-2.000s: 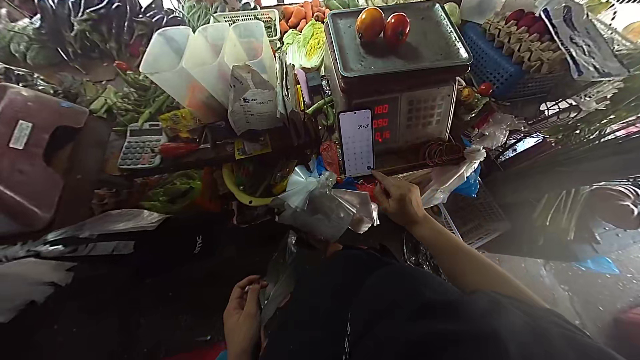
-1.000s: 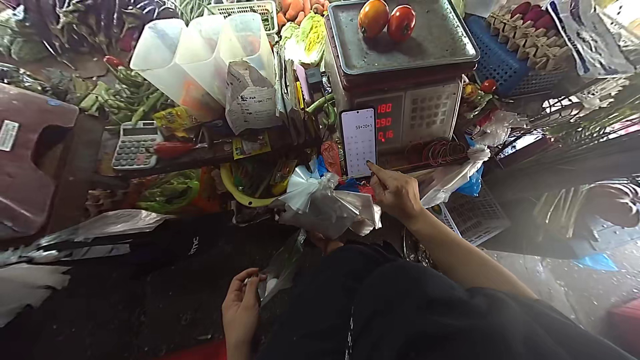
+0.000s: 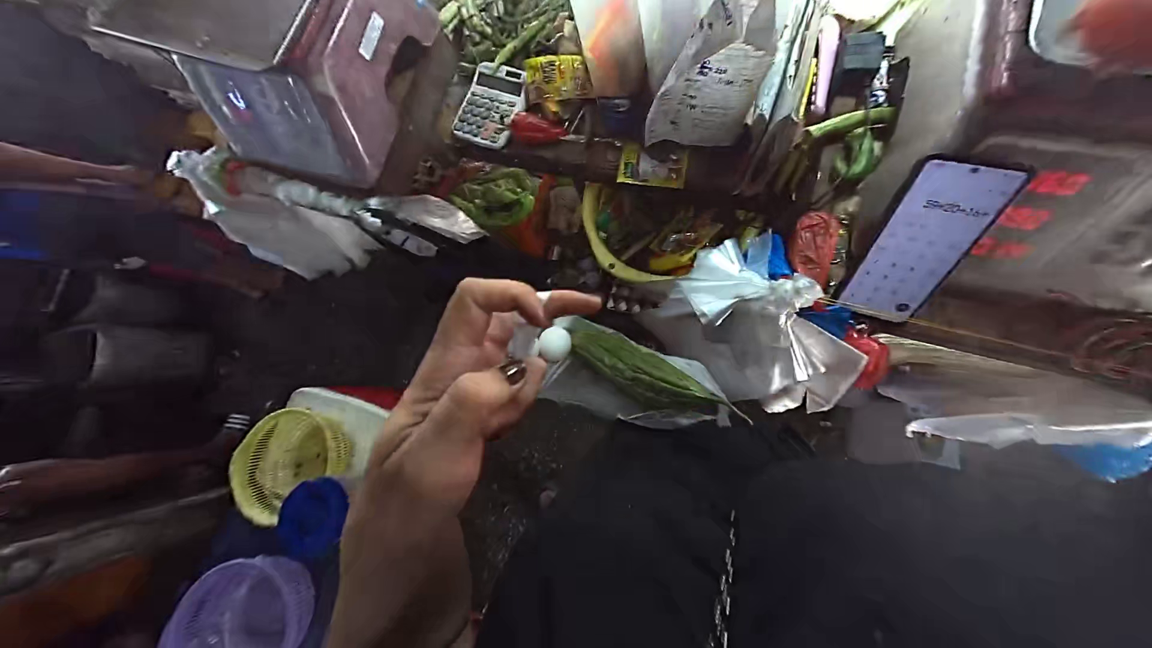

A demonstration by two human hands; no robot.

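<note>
My left hand [image 3: 468, 378] is raised near the middle of the view, its fingers curled round a clear plastic bag. The bag's neck is bunched at my thumb and fingers, beside a small round white thing [image 3: 554, 344] that I cannot identify. Inside the bag, long green vegetables [image 3: 634, 364] point to the right. A smartphone [image 3: 934, 236] showing a calculator leans against the weighing scale [image 3: 1080, 225], with a tied clear plastic bag [image 3: 751, 315] to its lower left. My right hand is not in view.
A calculator [image 3: 490, 103], a handwritten paper [image 3: 711, 81] and a yellow basket rim [image 3: 601, 236] lie beyond my left hand. Maroon plastic stool [image 3: 360, 90] at upper left. At lower left are a yellow basket [image 3: 288, 459], a purple basket [image 3: 243, 607] and another person's limb [image 3: 108, 477].
My left hand has risen from low by my lap with the plastic bag. My right hand, earlier touching the phone, has gone out of view. The view has swung left.
</note>
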